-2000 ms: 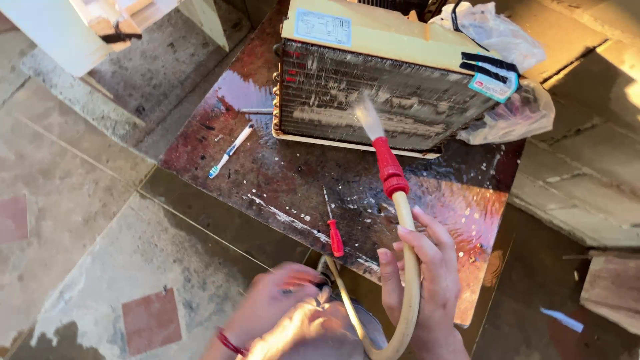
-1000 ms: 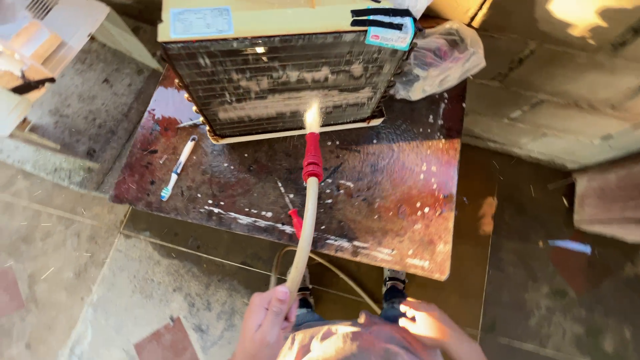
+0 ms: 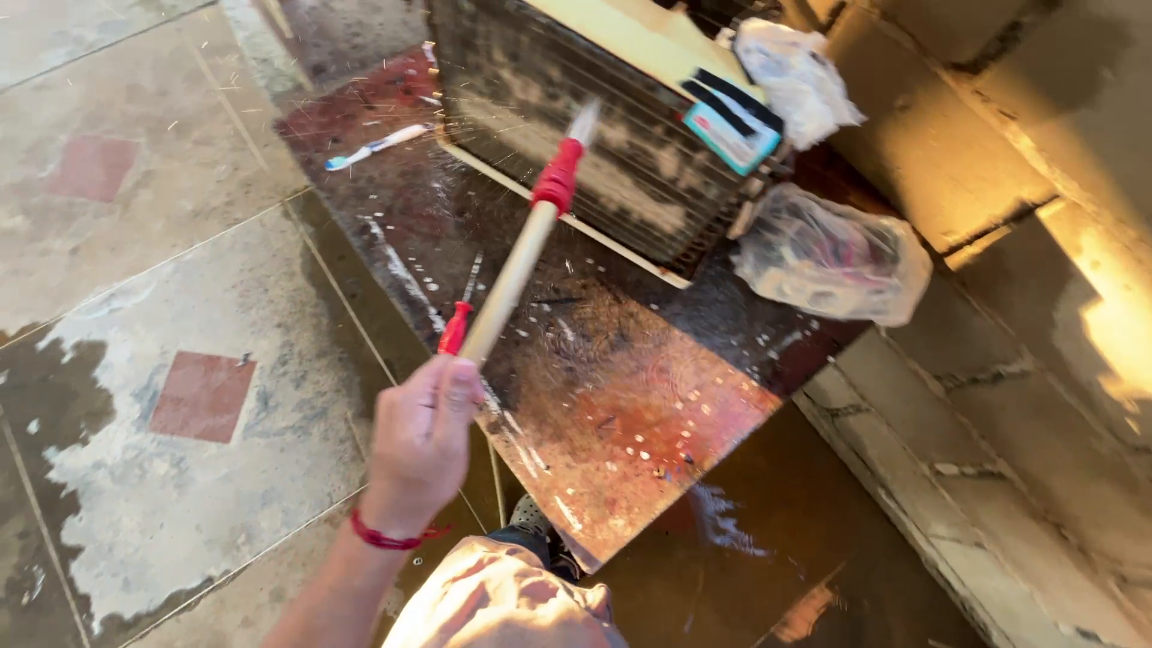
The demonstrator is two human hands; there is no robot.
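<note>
My left hand, with a red string around its wrist, is closed around a pale hose. A red nozzle is fitted on the hose's far end, and water sprays from it onto the dirty finned coil of an air conditioner unit. The unit stands tilted on a wet, stained table. A red-handled screwdriver lies at the table's near edge, just beyond my hand. Farther left on the table is a white and blue toothbrush. My right hand is out of view.
A clear plastic bag with things inside sits at the table's right edge, below a white crumpled bag. A block wall runs along the right. The tiled floor is wet in places, and my shoe is under the table's near edge.
Two seconds ago my right hand was on the hose; now my left hand holds it and my right hand has left the view. The view has turned.
</note>
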